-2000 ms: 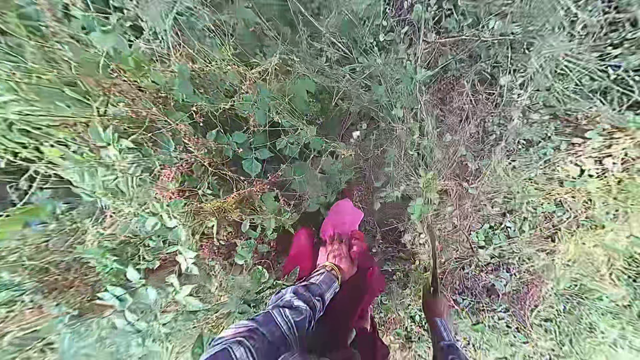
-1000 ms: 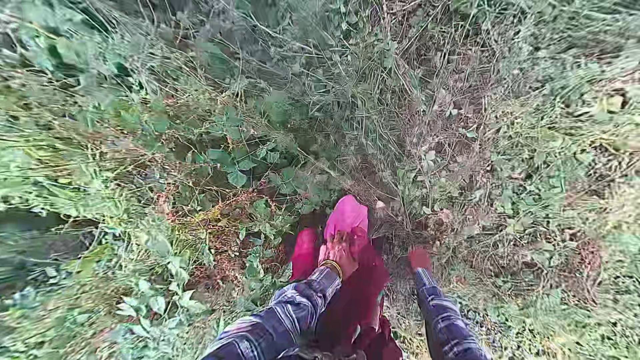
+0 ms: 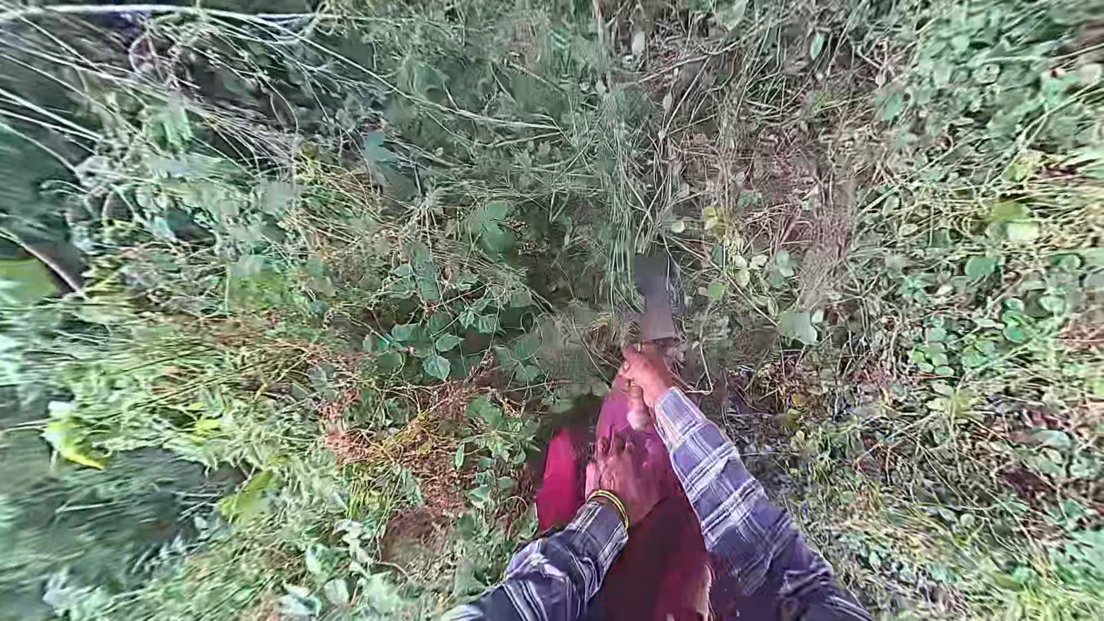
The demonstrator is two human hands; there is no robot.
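My right hand [image 3: 649, 378] is closed around the handle [image 3: 638, 410] of a broad-bladed cutting tool, seemingly a machete. Its dark blade [image 3: 657, 302] points away from me among grass stems, and its far end blurs into the plants. Below and to the left, my left hand [image 3: 623, 474] lies with fingers spread on the red and pink cloth [image 3: 617, 414] over my leg. Yellow bangles [image 3: 611, 502] circle the left wrist. Both arms wear plaid sleeves.
Dense weeds and leafy vines [image 3: 431, 345] surround my legs. Long pale stems [image 3: 483, 121] cross the upper left, dry trampled stalks [image 3: 776, 190] lie at the upper right, and reddish thin stems [image 3: 423, 440] tangle at the left.
My right hand has moved inward and forward from the right side, bringing the blade in front of my leg. My left hand stays on the cloth.
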